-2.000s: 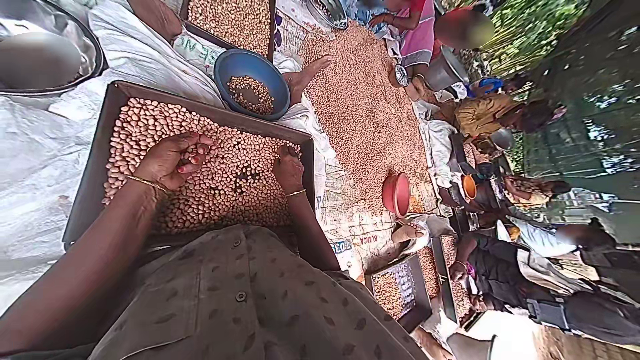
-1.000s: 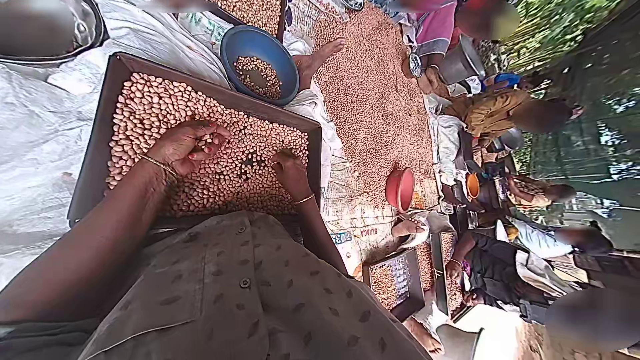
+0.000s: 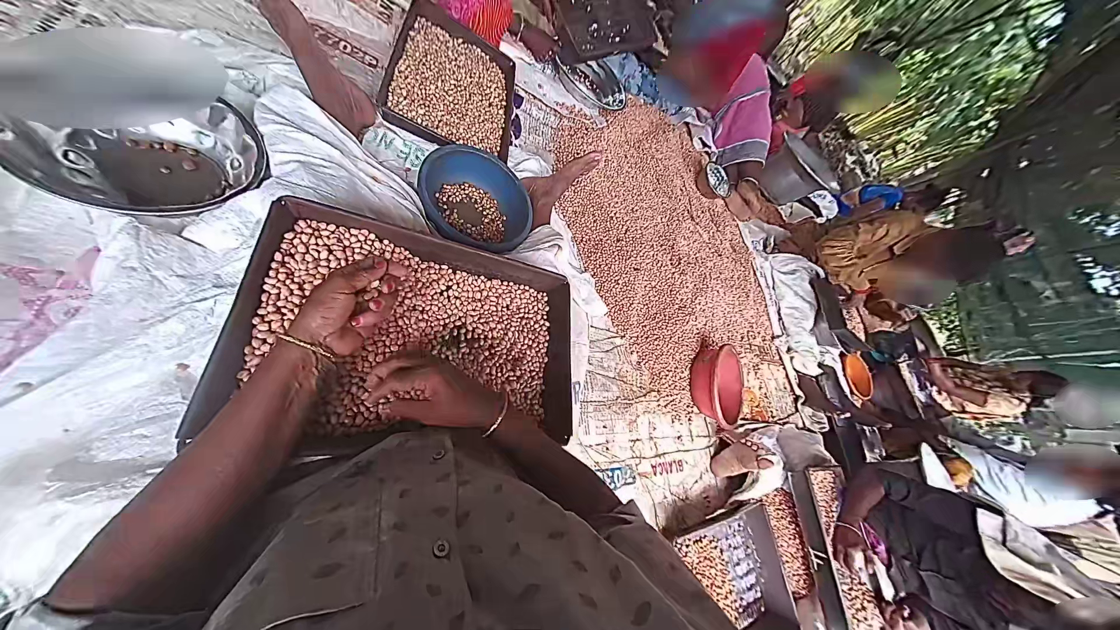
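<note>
A dark rectangular tray lies against my body, filled with small pinkish-brown nuts or beans. My left hand is over the tray's left part, palm partly up with curled fingers; something small may be at its fingertips, but I cannot tell. Lower and to the right, my right hand is bent over the contents, its fingers loosely curled and touching or just above them. Whether it holds any is unclear. A darker patch shows among the contents just above my right hand.
A blue plastic bowl with some of the same contents stands beyond my tray, near another filled tray. A metal basin is at the left. A large spread pile and a red bowl lie to the right. Several people sit around.
My right hand has moved left across the tray, closer to my left hand. My left hand stays over the tray's left part.
</note>
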